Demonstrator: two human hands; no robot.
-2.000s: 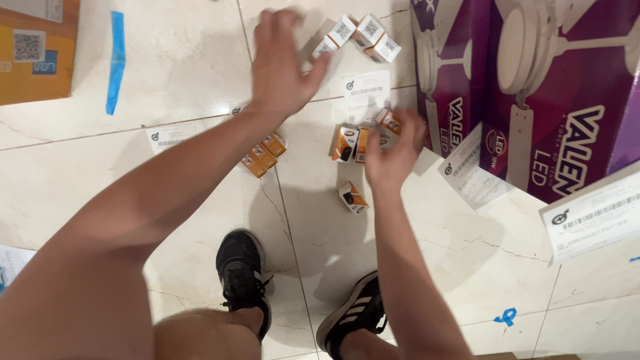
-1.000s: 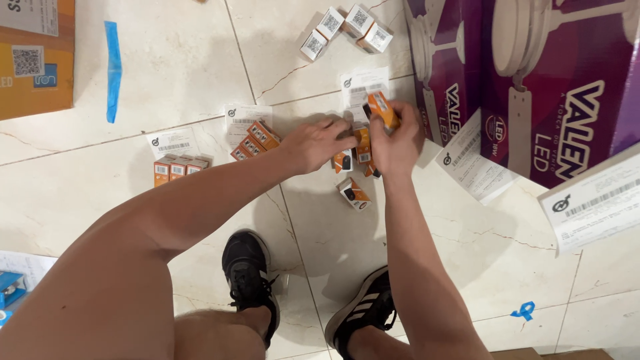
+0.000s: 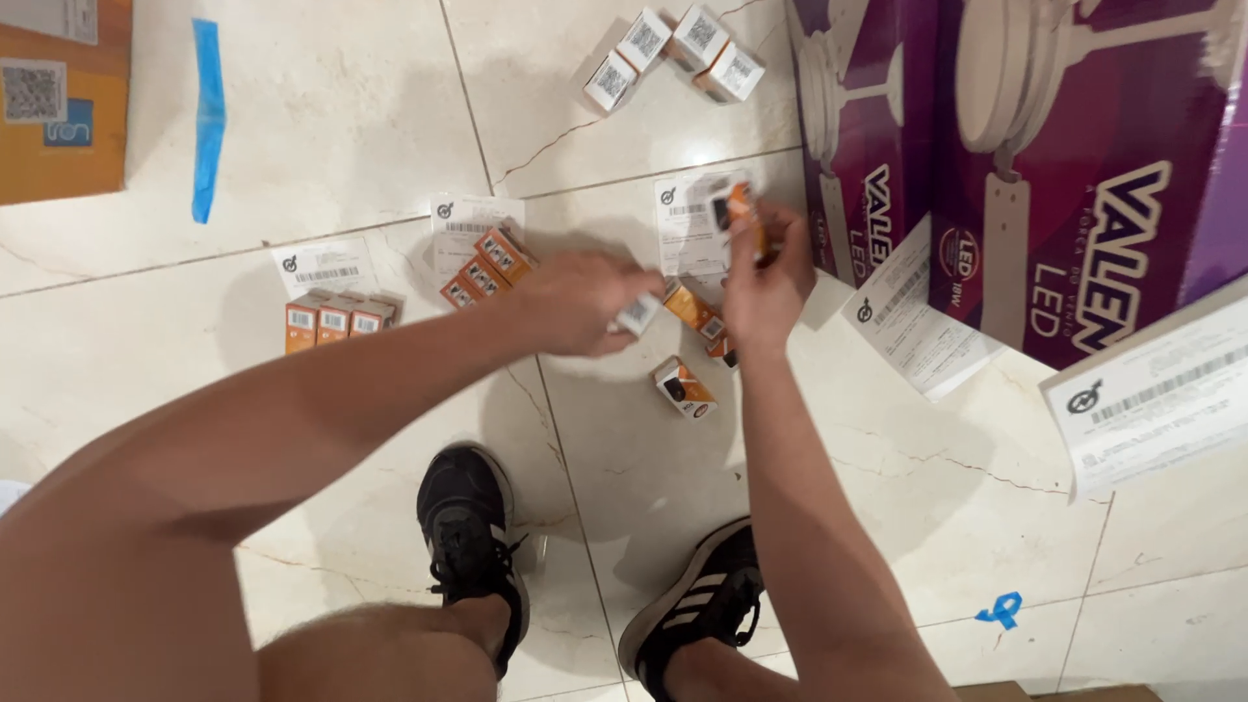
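My left hand [image 3: 585,302], somewhat blurred, has its fingers around a small white-faced carton [image 3: 639,315]. To its right, my right hand [image 3: 768,278] grips a small orange-and-white carton [image 3: 743,219] over a printed paper slip [image 3: 687,229]. Between and below the hands lie an orange carton [image 3: 690,304], a partly hidden one beside it, and a separate carton [image 3: 685,390]. A slanted row of orange cartons [image 3: 487,265] rests on a second slip [image 3: 453,219], left of my left hand. Farther left, a row of cartons [image 3: 334,317] stands against another slip [image 3: 322,265].
Several white cartons [image 3: 673,49] sit on the tiled floor at the top. Large purple ceiling-fan boxes [image 3: 1024,224] stand at the right, with printed slips [image 3: 921,317] against them. An orange box [image 3: 63,156] is at upper left. Blue tape [image 3: 207,117] sticks to the floor.
Since one second ago, my left hand has moved right and down from the clustered cartons and now holds a white-faced one. My right hand has shifted slightly, still gripping an orange-and-white carton.
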